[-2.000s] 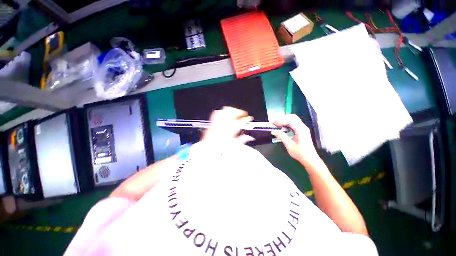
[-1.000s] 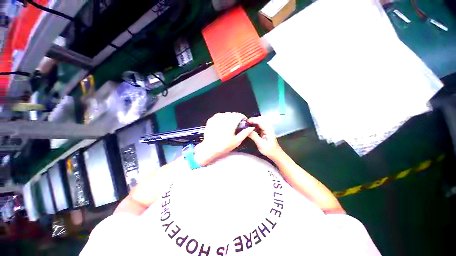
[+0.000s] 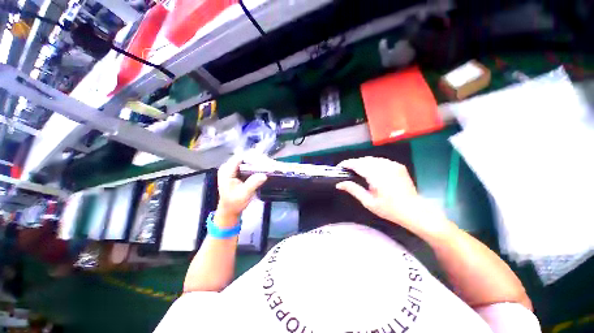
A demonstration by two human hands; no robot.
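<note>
A thin laptop unit (image 3: 293, 170) is held up on edge above the bench, its narrow side towards me. My left hand (image 3: 238, 188), with a blue wristband, grips its left end, thumb in front. My right hand (image 3: 384, 188) grips its right end. The unit's broad faces are mostly hidden from this angle. A black pad (image 3: 384, 156) lies on the bench behind and below it.
Laptop units (image 3: 184, 211) stand in a row at left. An orange-red ribbed tray (image 3: 401, 106), a small box (image 3: 465, 79) and a plastic bag (image 3: 258, 134) are at the rear. White sheets (image 3: 534, 156) are stacked at right, beside a green strip (image 3: 452, 178).
My left hand has moved from near the unit's middle to its left end. My right hand holds the right end. The view has swung left, showing more of the row and overhead frame.
</note>
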